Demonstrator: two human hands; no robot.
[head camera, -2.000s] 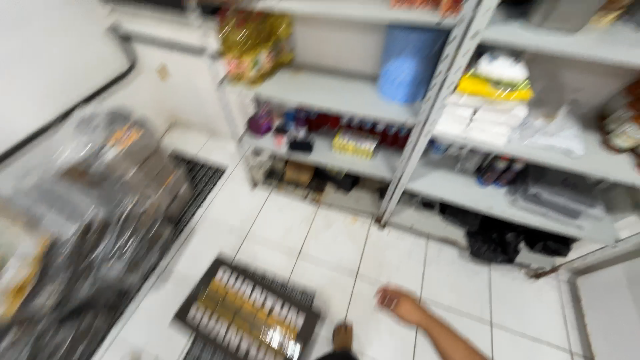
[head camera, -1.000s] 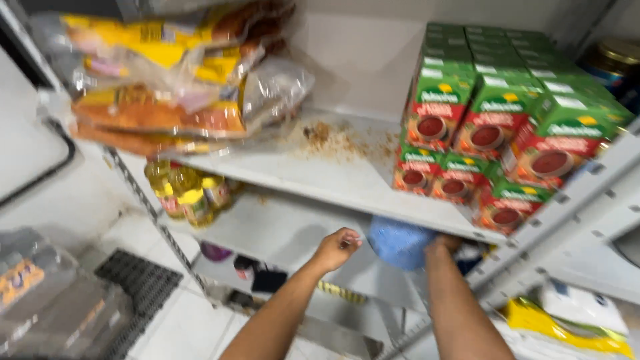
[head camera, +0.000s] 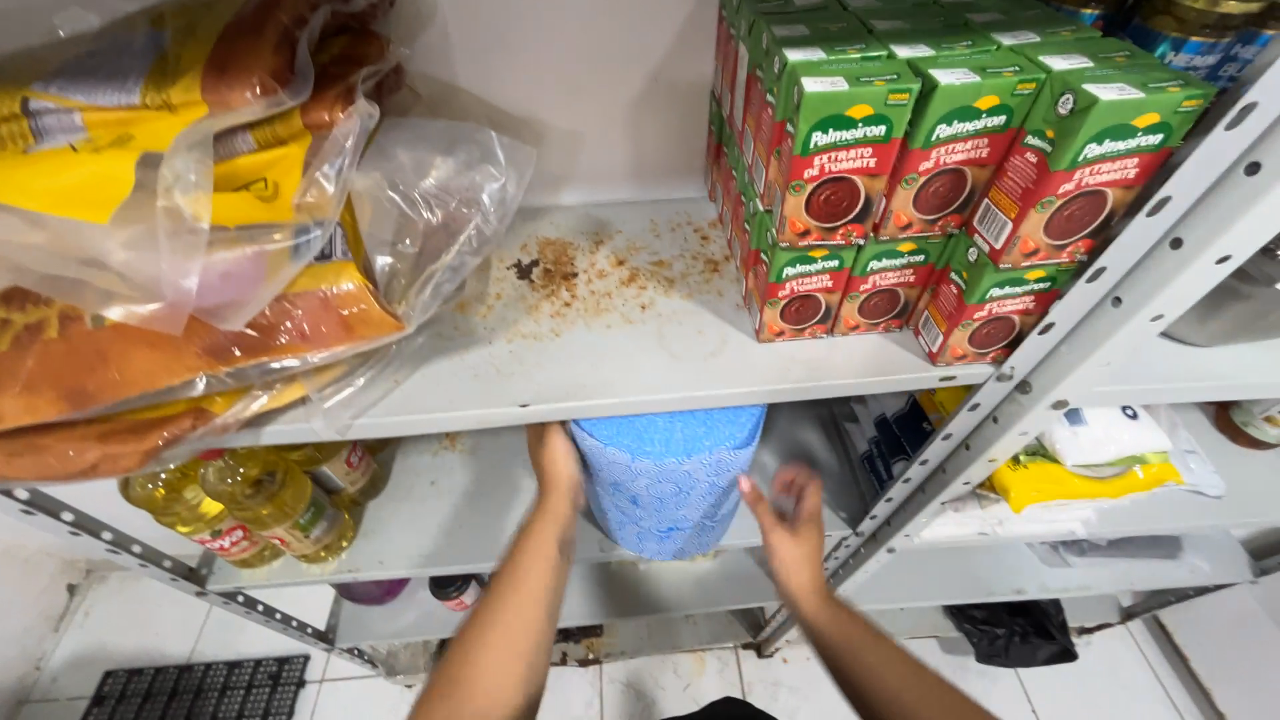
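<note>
A large roll of blue patterned cleaning cloth (head camera: 668, 485) stands on the metal shelf below the top one in view, its upper end partly under the upper shelf's edge. My left hand (head camera: 556, 468) is against the roll's left side, its fingers partly hidden; whether it grips is unclear. On the right, my right hand (head camera: 790, 515) is blurred, fingers apart, close beside the roll and holding nothing visible. Brown crumbs (head camera: 560, 265) lie scattered on the upper shelf (head camera: 640, 350), above both hands.
Stacked tomato extract cartons (head camera: 835, 160) stand at the upper shelf's right. Plastic-wrapped packages (head camera: 180, 230) overhang its left edge. Oil bottles (head camera: 280, 500) are below them. A perforated metal upright (head camera: 1060, 360) rises right of my right hand. A black plastic grate (head camera: 200, 688) lies on the tiled floor.
The view has moved in close to the shelves. My left hand, away from the blue roll one second ago, is now against its left side. My right hand now shows at its right with fingers apart.
</note>
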